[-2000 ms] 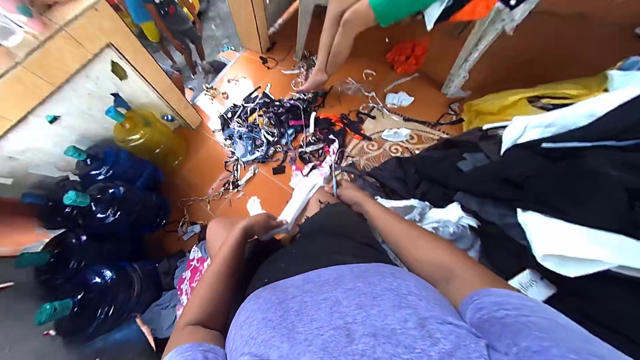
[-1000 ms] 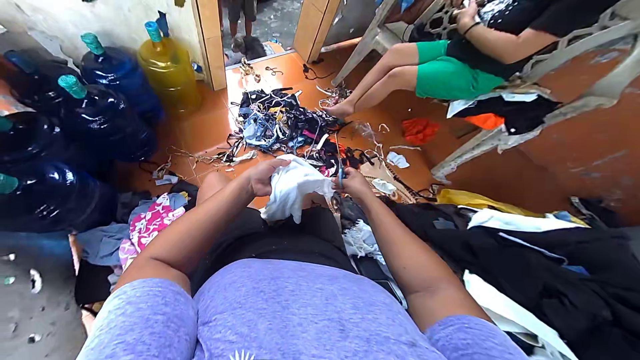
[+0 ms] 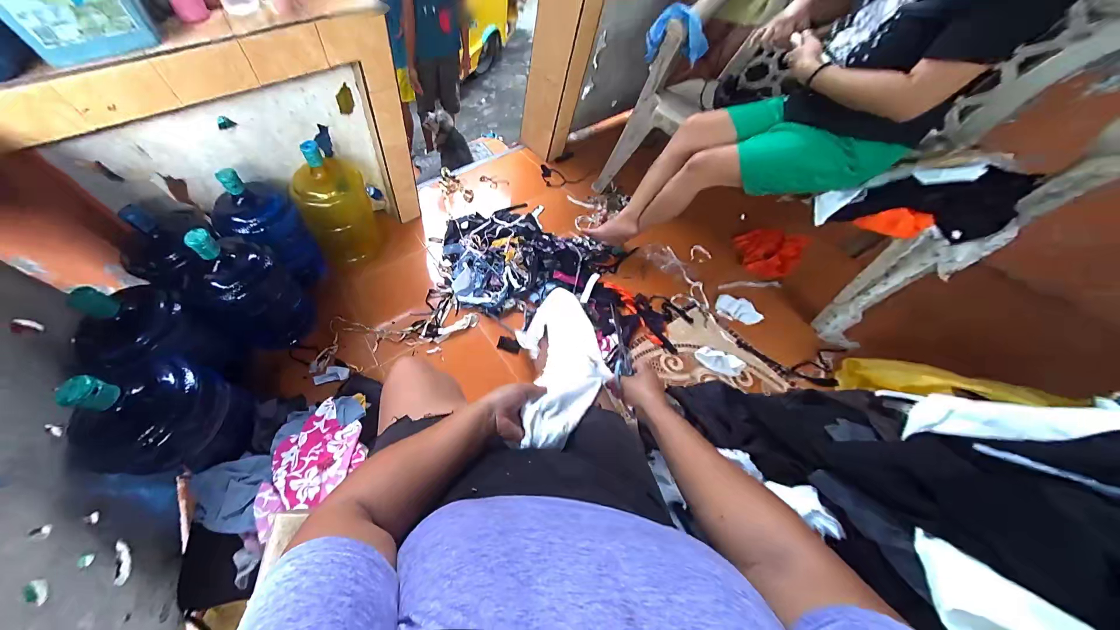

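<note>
A piece of white cloth (image 3: 567, 363) hangs over my lap, and my left hand (image 3: 512, 411) grips its lower left edge. My right hand (image 3: 640, 387) is at the cloth's right edge, closed around what looks like a pair of scissors (image 3: 623, 354), whose shape is blurred. Past the cloth, a heap of fabric strips and scraps (image 3: 503, 262) lies on the orange tiled floor. Dark and white garments (image 3: 787, 437) are piled beside my right arm. A pink floral cloth (image 3: 317, 455) lies by my left elbow.
Blue water jugs (image 3: 254, 293) and a yellow jug (image 3: 335, 210) stand at left. At upper right a person in green shorts (image 3: 801, 153) sits on a plastic chair (image 3: 656, 101), bare foot near the scraps. A yellow bag (image 3: 954, 381) lies at right. People stand beyond the doorway.
The white cloth, bunched between my hands a second ago, now hangs longer, spread away from me. My left hand has moved down toward my lap. The view has shifted.
</note>
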